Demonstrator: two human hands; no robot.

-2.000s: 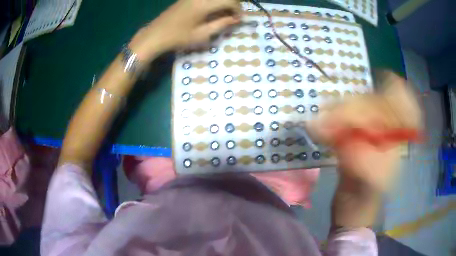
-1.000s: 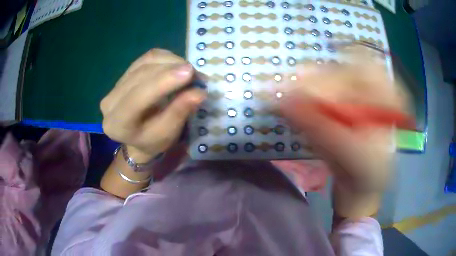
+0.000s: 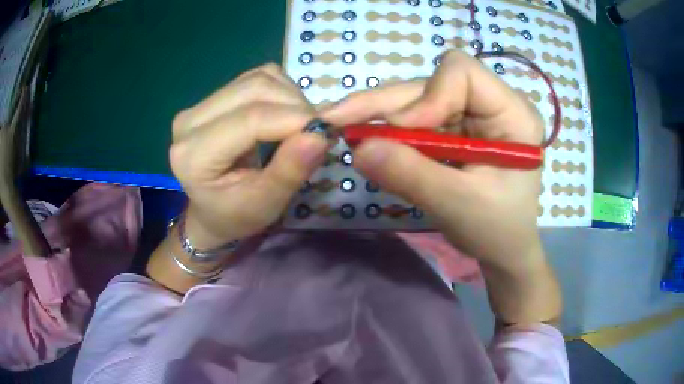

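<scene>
My left hand (image 3: 240,154) pinches a small round part (image 3: 318,127) between thumb and fingertips, above the left side of the parts tray. My right hand (image 3: 465,142) holds the red pen tool (image 3: 450,145) almost level, its tip end pointing left and close to the small part. Whether the tip touches the part cannot be told. A thin dark-red lead (image 3: 553,97) loops from the back of the tool over the tray. The white parts tray (image 3: 566,212) has rows of tan dumbbell shapes, some with silver-rimmed discs at their ends. Both hands hide its middle.
The dark-green mat (image 3: 150,82) has a blue taped edge (image 3: 105,177). A light-green label (image 3: 613,208) is at its right corner. Other white boards show at the far edge and at the left. Another person's arm and pink sleeve (image 3: 52,281) are at the left edge.
My left hand went from the far part of the tray to its left edge, then further right with the part. My right hand brought the red tool left, to meet it.
</scene>
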